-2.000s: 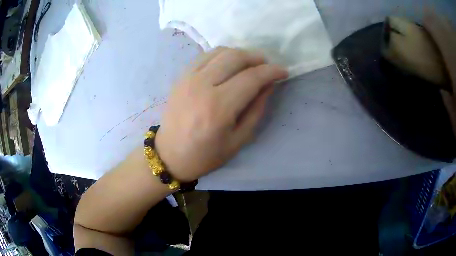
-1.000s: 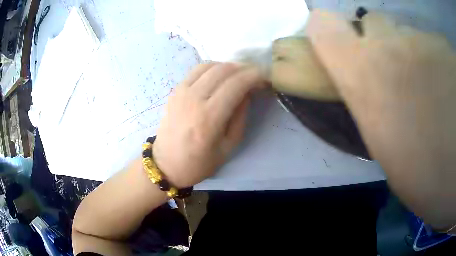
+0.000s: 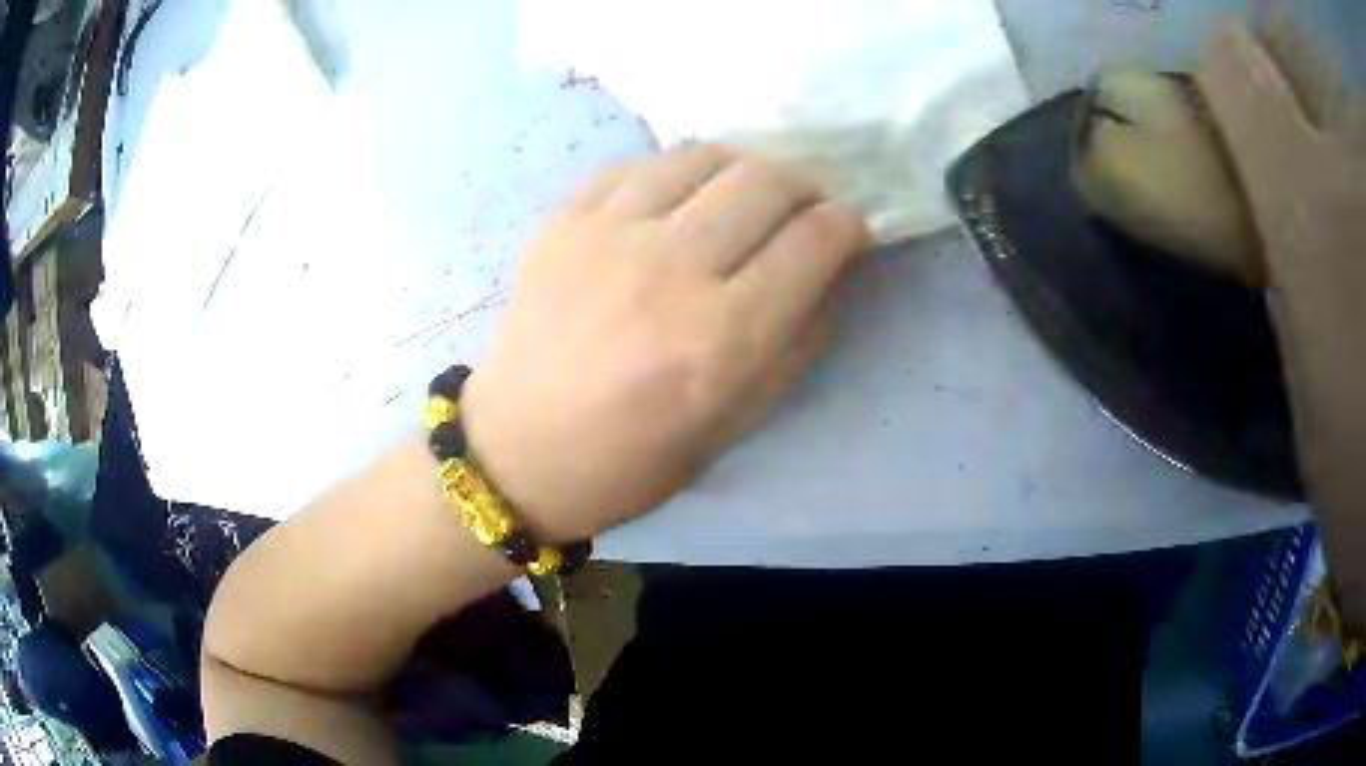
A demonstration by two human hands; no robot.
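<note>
A white cut fabric piece [image 3: 839,90] lies on the pale pressing table cover [image 3: 899,449], cut off by the top edge of the view. My left hand [image 3: 659,337], with a bead bracelet, has its fingertips on the near edge of the piece; the fingers hide what they pinch. My right hand [image 3: 1296,195], blurred and cut off by the right edge, is closed on the tan handle of the dark iron [image 3: 1109,314]. The iron's tip points left, just right of the fabric's corner.
Another white fabric stack [image 3: 202,195] lies at the table's left, overexposed. Drawn lines mark the cover. The table's near edge curves in front of my dark clothing. A blue plastic crate [image 3: 1273,659] stands low at the right, beyond the table edge.
One second ago the iron was further left, beside my left fingertips; now it has moved right, off the fabric. My left hand has shifted slightly right along the piece's edge.
</note>
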